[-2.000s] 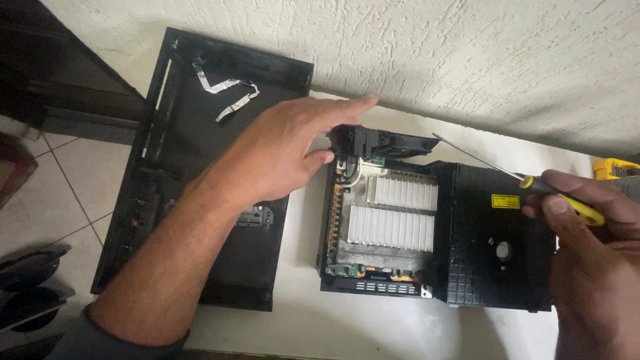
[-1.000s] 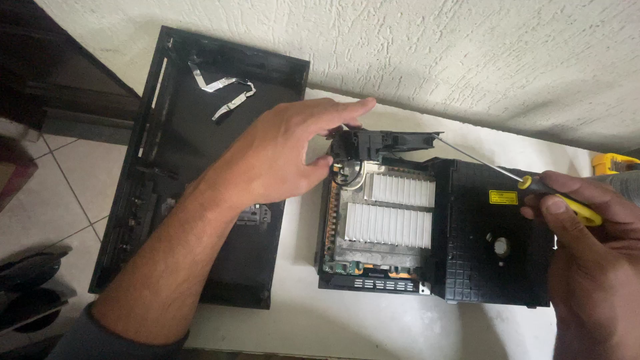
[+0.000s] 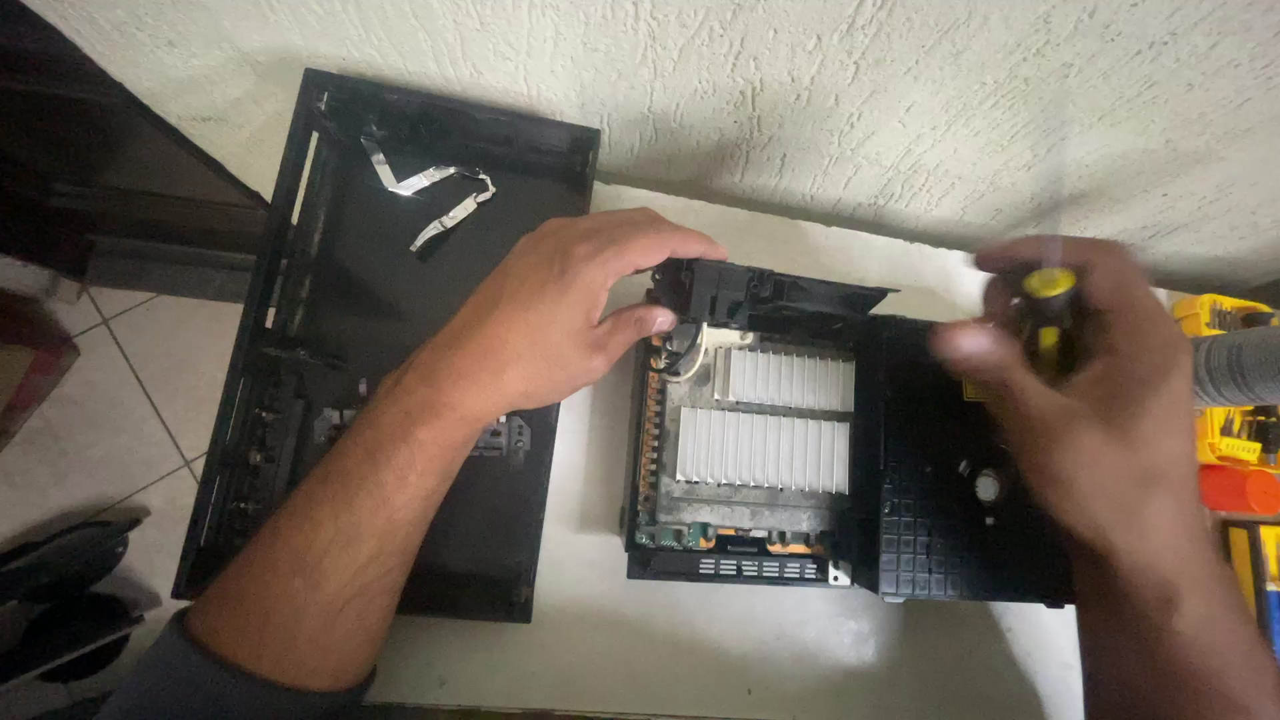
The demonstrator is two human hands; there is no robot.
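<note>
Thumb and fingers of my left hand (image 3: 590,310) grip the left end of a black plastic part (image 3: 760,293) at the top edge of an opened black electronic device. Black and white wires run below that part. The device shows two silver finned heatsinks (image 3: 765,448) on a metal plate (image 3: 750,510), and a black optical drive unit (image 3: 930,500) lies against its right side. Over the drive, my right hand (image 3: 1090,370), blurred, holds a screwdriver by its yellow and black handle (image 3: 1048,320); the shaft points up and is blurred.
A black cover shell (image 3: 450,320) lies on the white tabletop (image 3: 620,650) at the left, with a silver ribbon cable (image 3: 430,185) on it. At the right edge are a yellow bit case (image 3: 1225,435), a grey coiled hose (image 3: 1240,367) and an orange cap (image 3: 1240,490). A textured wall (image 3: 850,110) stands behind.
The screwdriver, which pointed toward the right end of the black part, now points upward in my right hand, away from it. My left hand stays on the part.
</note>
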